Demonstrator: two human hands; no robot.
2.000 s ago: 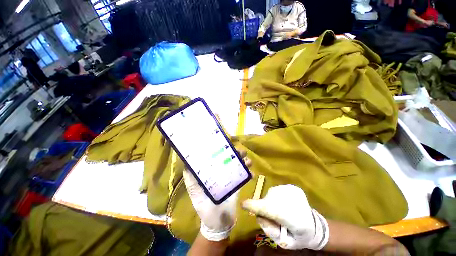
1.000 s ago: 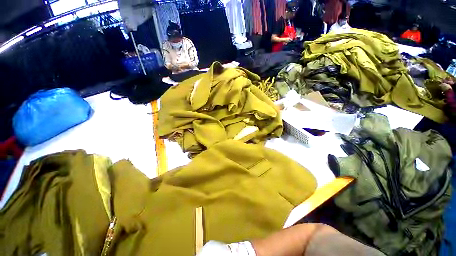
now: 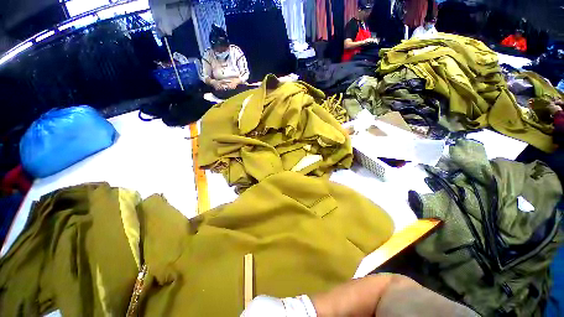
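Observation:
An olive coat [image 3: 278, 232] lies spread on the white-topped table, with a pocket flap [image 3: 320, 204] at its upper right and a metallic gold-brown edge at the lower left. A narrow beige measuring strip [image 3: 248, 277] stands out beyond my right hand [image 3: 271, 308], over the cloth. My right hand wears a white glove and is cut off by the bottom edge, so its fingers and hold on the strip are hidden. My left hand is not clearly in view; only a small whitish patch shows at the bottom left.
A heap of olive coats [image 3: 278, 127] lies behind. A white basket [image 3: 386, 151] and dark green jackets [image 3: 488, 217] are at the right. A blue plastic bag [image 3: 67, 141] is at the far left. A seated person [image 3: 224, 65] is across the table; others are farther back.
The view has swung right and up since the first frame. The phone and my left hand have left the picture. My right hand and the strip now sit at the bottom edge.

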